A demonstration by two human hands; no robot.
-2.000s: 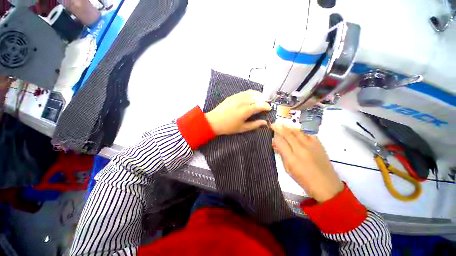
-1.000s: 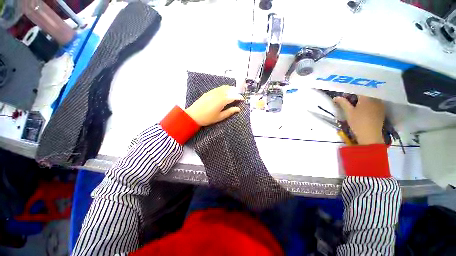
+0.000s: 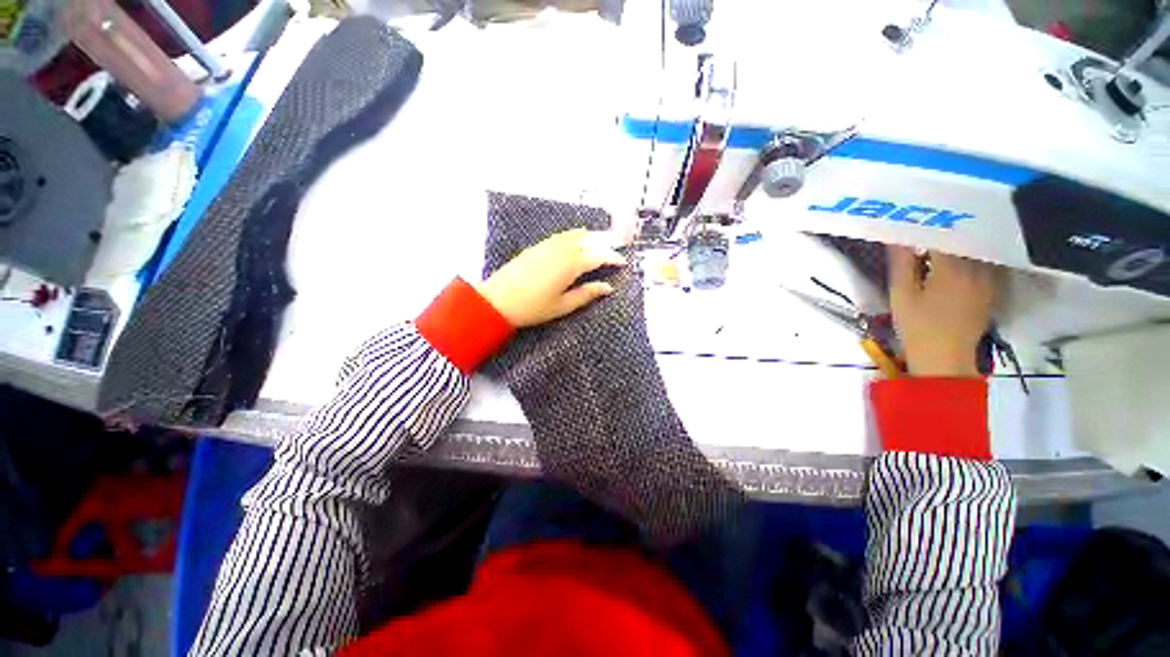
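A dark checked cut panel [image 3: 584,385] lies under the presser foot [image 3: 652,235] and hangs over the table's front edge. My left hand [image 3: 554,280] rests flat on the panel, its fingertips beside the needle area. My right hand [image 3: 943,308] is at the right under the machine arm, over the small dark cloth pieces [image 3: 862,259]; its fingertips are partly hidden, so I cannot tell what it holds. Scissors [image 3: 840,312] lie by that hand, blades pointing left, with the handles mostly covered by it.
The white sewing machine [image 3: 924,167] with "JACK" lettering spans the upper right. A stack of long curved dark panels [image 3: 193,282] lies at the left. A grey fan housing [image 3: 45,180] and a thread spool [image 3: 109,116] are at the far left. An edge ruler [image 3: 802,477] runs along the front.
My right hand has left the panel beside the needle and moved right to the small dark pieces and scissors. My left hand has stayed on the panel. The view has shifted.
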